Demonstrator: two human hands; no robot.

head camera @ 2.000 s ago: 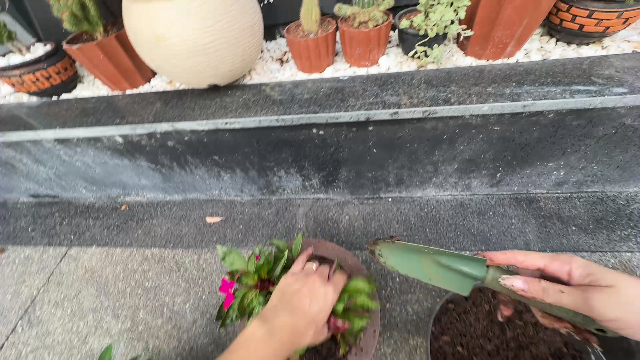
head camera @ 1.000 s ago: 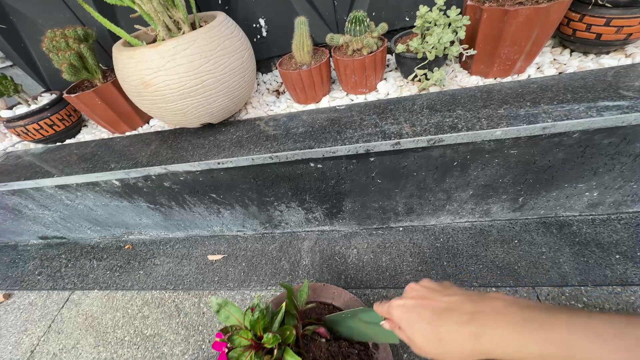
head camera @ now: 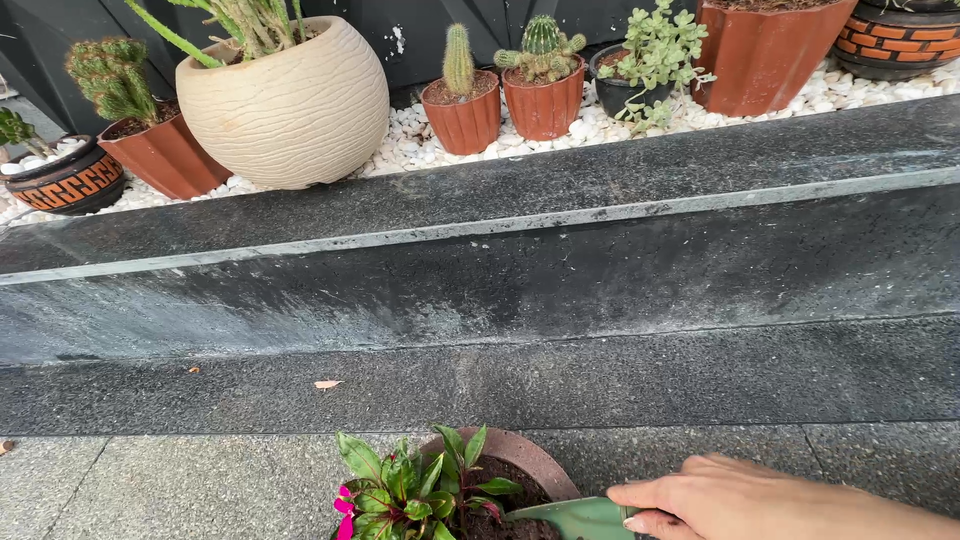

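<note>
At the bottom edge, my right hand (head camera: 697, 502) grips the handle of a green garden trowel (head camera: 574, 517), reaching in from the right. The trowel's blade points left into the dark soil (head camera: 514, 529) of a round brownish pot (head camera: 536, 461), which the frame cuts off below. Beside the blade grows a leafy green plant (head camera: 416, 484) with a magenta flower (head camera: 345, 510) at its left. My left hand is out of view.
A dark stone ledge (head camera: 480, 202) crosses behind the pot. On white pebbles (head camera: 405, 142) above it stand a large cream pot (head camera: 285, 112), small cactus pots (head camera: 463, 120), a black pot (head camera: 630, 90) and a tall terracotta-coloured pot (head camera: 769, 60). A dry leaf (head camera: 328, 384) lies below the ledge.
Two seconds ago my left hand was in the plant and the trowel was over a soil container at right. My right hand has brought the trowel left to the plant's pot; my left hand has left view.
</note>
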